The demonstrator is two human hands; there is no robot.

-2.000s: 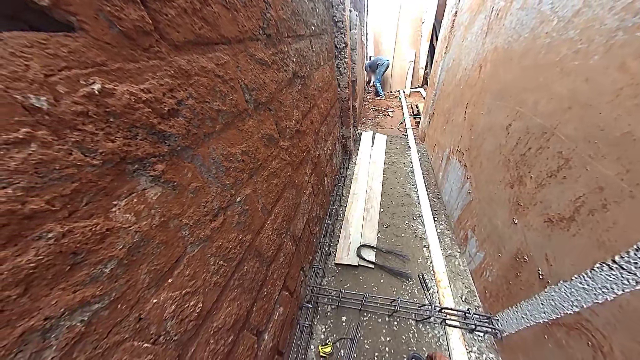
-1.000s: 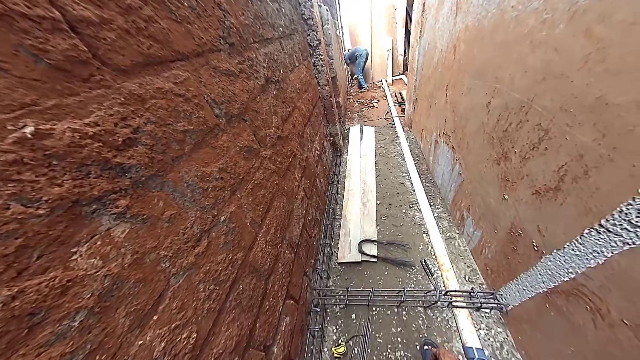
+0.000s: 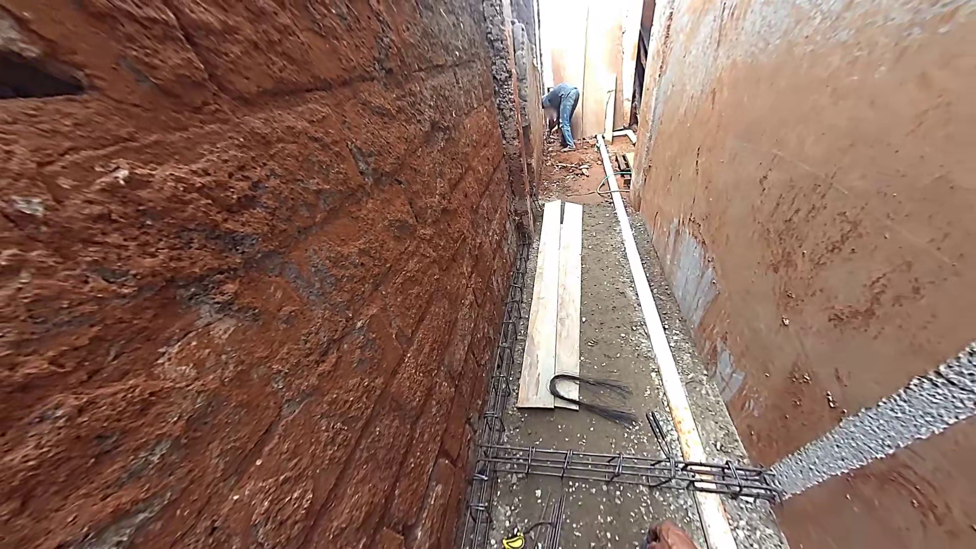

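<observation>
At the bottom edge, what seems to be part of my right hand (image 3: 669, 536) shows beside a small dark thing; its fingers and whatever it may hold are mostly cut off. It is nearest to a long white pipe (image 3: 652, 313) on its right. Just beyond lies a rebar cage (image 3: 579, 463) of tied steel bars, crossing the trench floor under or over the pipe; I cannot tell which. It meets another rebar cage (image 3: 497, 381) along the left wall. A bent bundle of tie wire (image 3: 560, 396) rests partly on two wooden boards (image 3: 550, 305). My left hand is out of view.
A rough red earth-stained block wall (image 3: 305, 267) rises on the left, a smoother wall (image 3: 808, 229) on the right. Far ahead a co-worker (image 3: 566, 107) bends over near upright panels (image 3: 598, 76). A yellow object (image 3: 514, 541) and thin bars (image 3: 555, 522) lie at the bottom.
The co-worker remains bent over at the far end. The blue end of the white pipe, seen one second ago, is now out of view at the bottom.
</observation>
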